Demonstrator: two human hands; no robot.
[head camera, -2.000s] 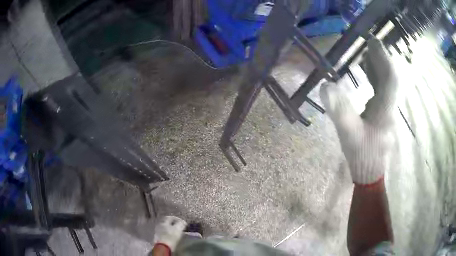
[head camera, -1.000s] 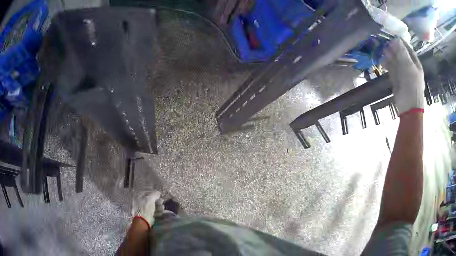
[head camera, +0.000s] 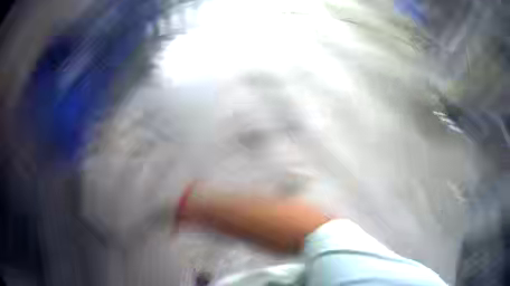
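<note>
The view is strongly blurred. My right forearm comes in from the lower right in a pale sleeve (head camera: 363, 257) and reaches left across the lower middle. The red glove cuff (head camera: 184, 205) shows at its wrist. My right hand (head camera: 166, 211) lies just left of the cuff, smeared into the grey behind it. Its fingers and anything in them cannot be made out. My left hand is not in view. No metal channel can be told apart in the blur.
Grey floor (head camera: 240, 134) fills the middle, with strong glare at the top. A blurred blue shape, perhaps crates (head camera: 70, 106), is at the upper left. Dark, unclear shapes stand along the right edge (head camera: 486, 167).
The view has swung quickly. The channels and my left hand have gone from sight. My right arm, raised at the right before, now lies low across the view, pointing left.
</note>
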